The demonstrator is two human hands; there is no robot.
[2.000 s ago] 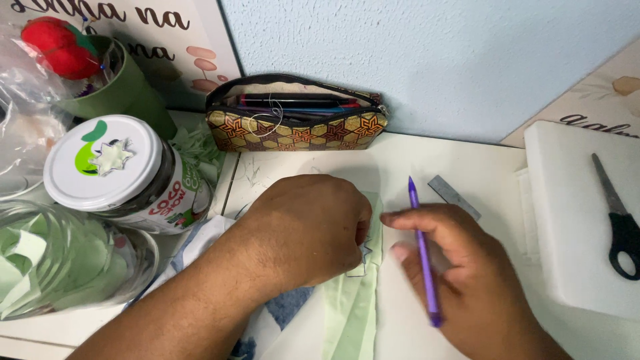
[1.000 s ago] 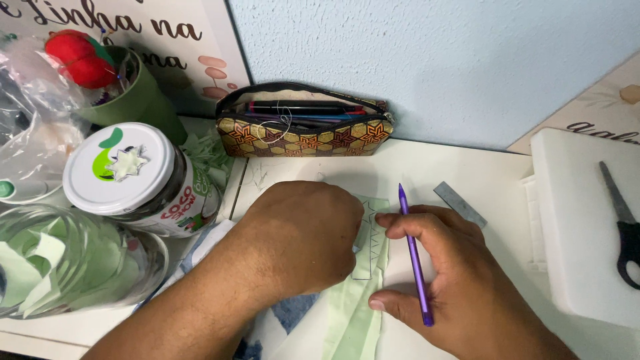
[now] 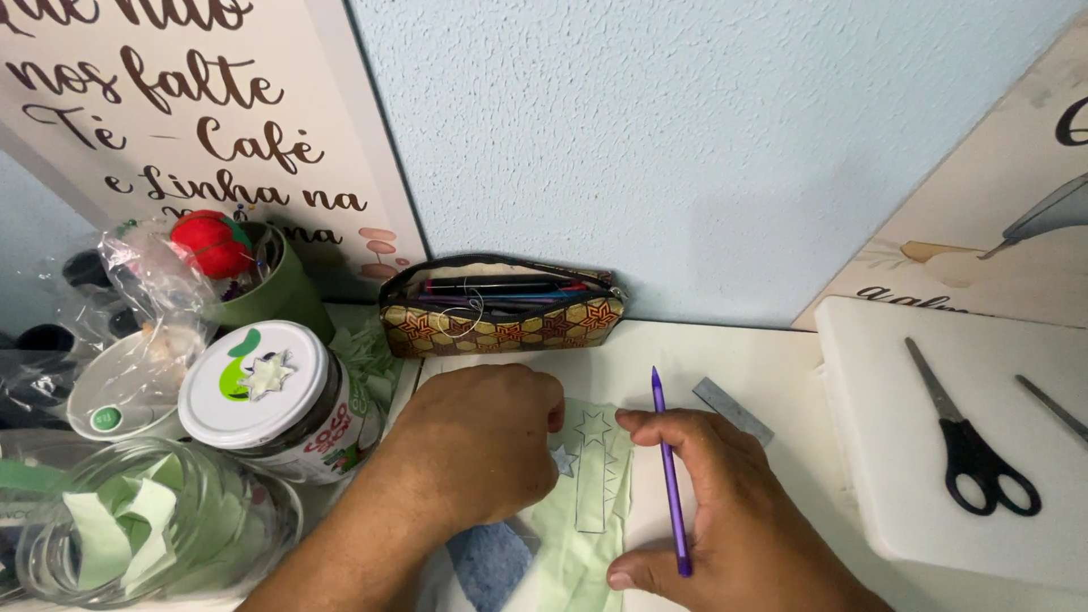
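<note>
A strip of light green fabric [image 3: 561, 544] lies on the white table, with a star, a long rectangle and zigzag lines drawn on it. My left hand [image 3: 480, 442] is curled at the strip's left side, beside a small pale star-shaped piece [image 3: 563, 461]; its fingertips are hidden, so whether it pinches the piece cannot be told. My right hand [image 3: 714, 493] holds a purple pen [image 3: 671, 476] between its fingers, point away from me, with the index fingertip at the fabric's right edge. A blue fabric piece [image 3: 491, 565] lies below my left hand.
A patterned pencil case [image 3: 501, 327] stands by the wall. At left are a white-lidded jar [image 3: 255, 382], a glass jar of green scraps [image 3: 127, 527] and a green pot [image 3: 293, 297] with a red pincushion [image 3: 211, 245]. A small grey bar [image 3: 731, 410] and black-handled scissors [image 3: 969, 459] on a white block lie right.
The view has tilted upward. My left hand has drawn back to the left, and the drawn star and the small star-shaped piece now show. The pen stays in my right hand.
</note>
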